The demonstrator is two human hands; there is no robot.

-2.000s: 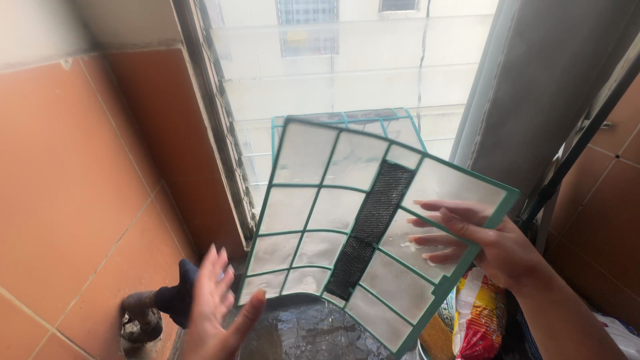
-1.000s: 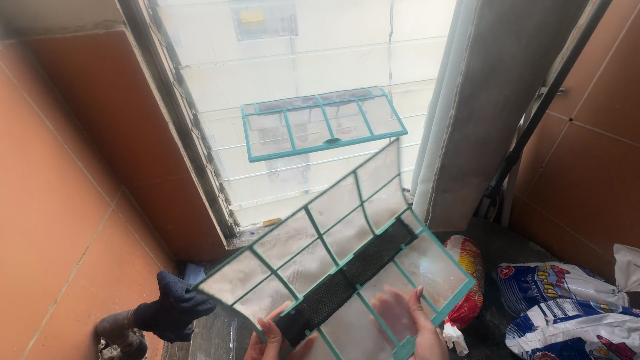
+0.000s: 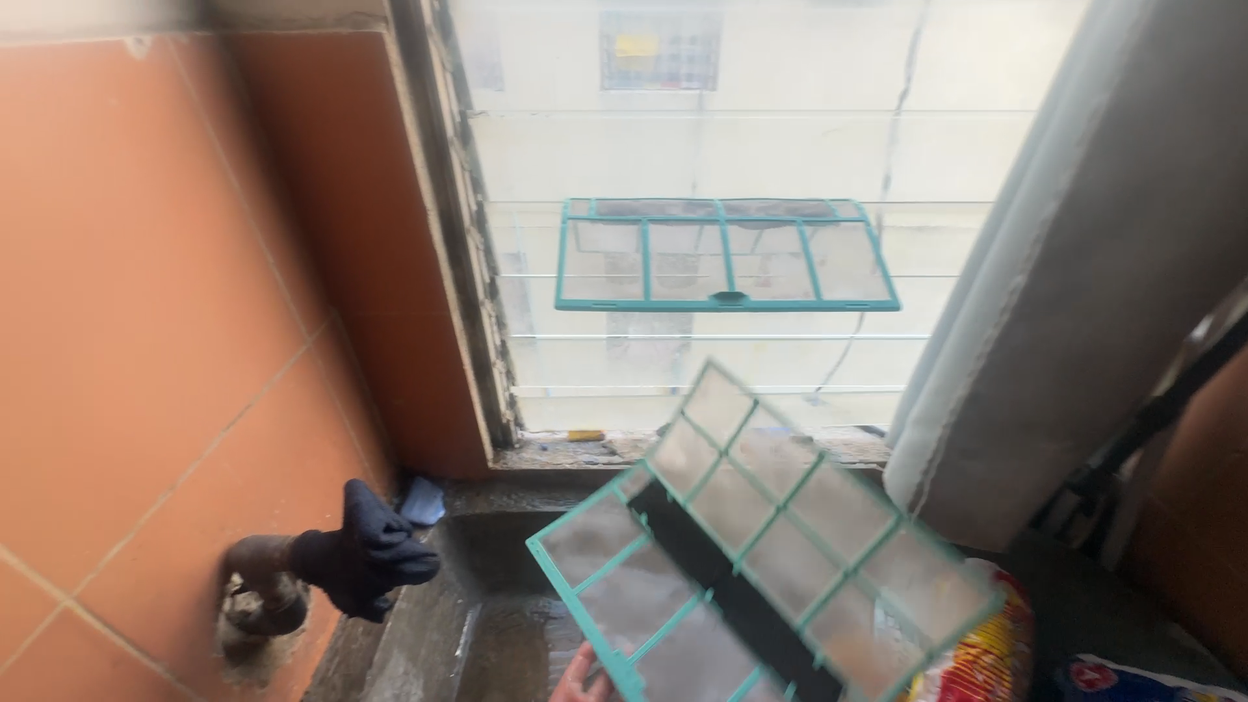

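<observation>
A green-framed mesh air filter (image 3: 780, 526) with a black strip across it is tilted over the basin at the lower centre. My left hand (image 3: 582, 678) shows only its fingertips at the bottom edge, against the frame's lower left side. Behind the mesh at the lower right, a blurred skin-toned patch is my right hand (image 3: 863, 658); its fingers cannot be made out. A second green-framed mesh filter (image 3: 726, 258) rests against the louvred glass window above.
A wet concrete basin (image 3: 507, 624) lies below. A dark cloth (image 3: 366, 551) is wrapped on a pipe (image 3: 261, 556) at the left tiled wall. A grey curtain-like sheet (image 3: 1053, 244), a red and yellow packet (image 3: 1009, 624) and a blue packet (image 3: 1131, 681) are on the right.
The held filter has been turned, and its black strip now slants down to the right instead of up to the right. My hands are mostly out of view or behind it.
</observation>
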